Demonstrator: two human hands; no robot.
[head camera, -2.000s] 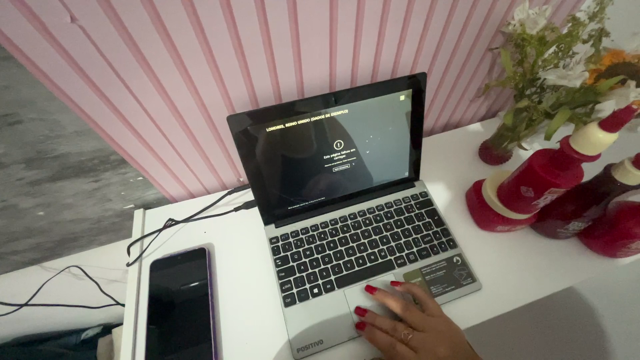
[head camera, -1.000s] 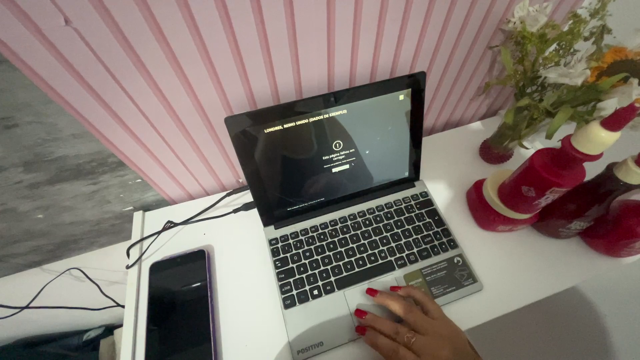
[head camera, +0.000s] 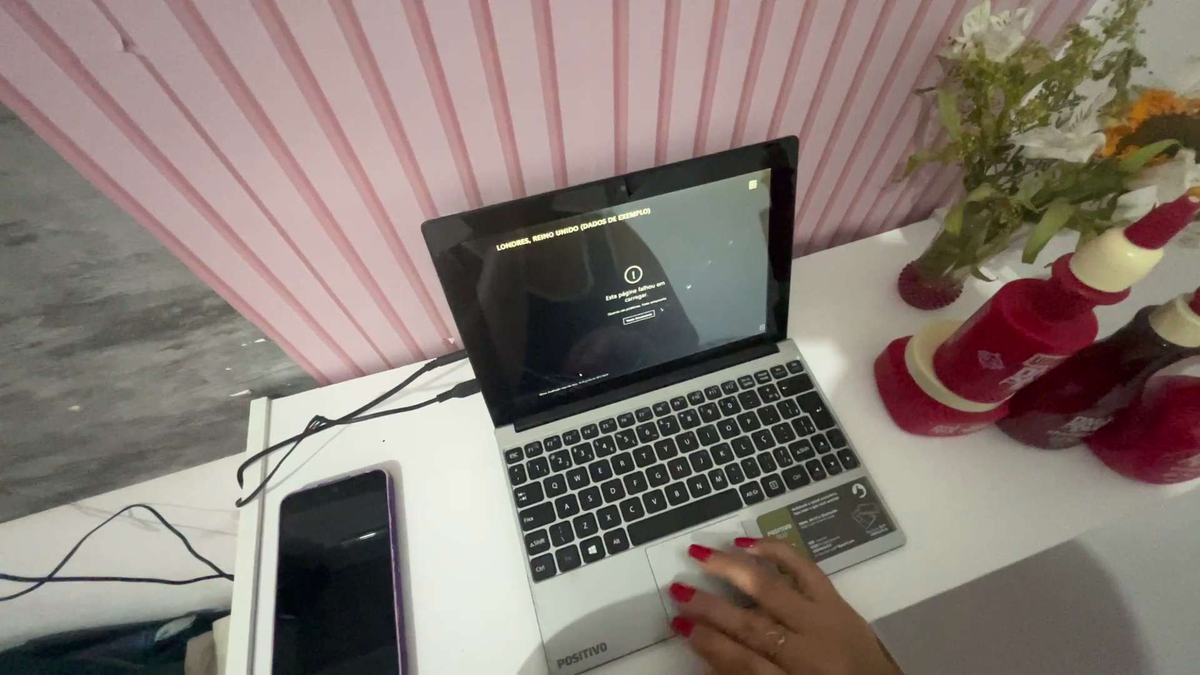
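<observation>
A small Positivo laptop (head camera: 675, 469) stands unfolded on a white desk, its dark screen (head camera: 628, 291) lit with a few lines of writing and a round exclamation symbol. My right hand (head camera: 769, 609) lies over the touchpad (head camera: 698, 558), fingers spread and slightly bent, red nails at the pad's surface and a ring on one finger. It holds nothing. My left hand is out of view. A smartphone (head camera: 337, 572) with a purple edge lies face up, screen dark, left of the laptop. Two black cable plugs (head camera: 459, 390) meet the laptop's left side.
Several red and dark bottles (head camera: 1012, 347) with cream parts stand to the right. Behind them is a vase (head camera: 928, 281) of white and orange flowers. A pink ribbed wall panel (head camera: 375, 141) rises behind the laptop. A black cable (head camera: 122, 577) runs over a lower surface at left.
</observation>
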